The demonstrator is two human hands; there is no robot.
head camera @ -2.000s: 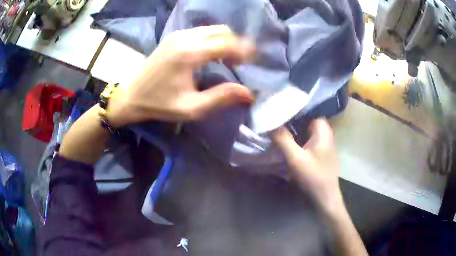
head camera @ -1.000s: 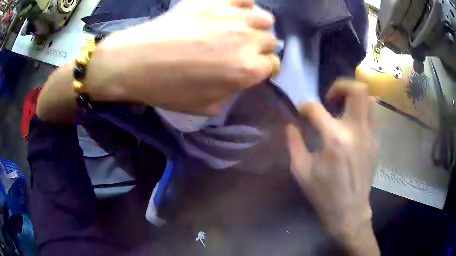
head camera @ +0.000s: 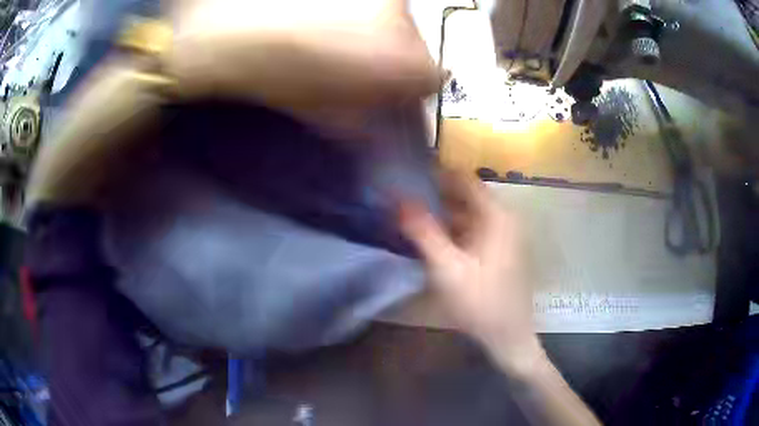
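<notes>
The garment is a blurred heap of dark navy-purple cloth (head camera: 241,166) with a paler grey-blue panel (head camera: 241,266) bulging towards the lap, left of the machine. My left hand (head camera: 324,50) reaches across the top of the garment from the left; it is strongly blurred, its upper part is cut off by the picture's top edge, and its fingertips cannot be made out. My right hand (head camera: 474,258) pinches the garment's right edge between thumb and fingers, over the white table.
The machine head (head camera: 582,50) stands at upper right over the yellowish bed cover (head camera: 549,154). Black-handled shears (head camera: 691,220) lie on the white table (head camera: 582,250) at right. Printed ruler marks run along its front edge. Another machine (head camera: 23,125) shows at far left.
The view has turned right, showing more of the machine. The garment now hangs as a bunched heap left of the bed, with its paler side towards the lap. Both hands have shifted with it.
</notes>
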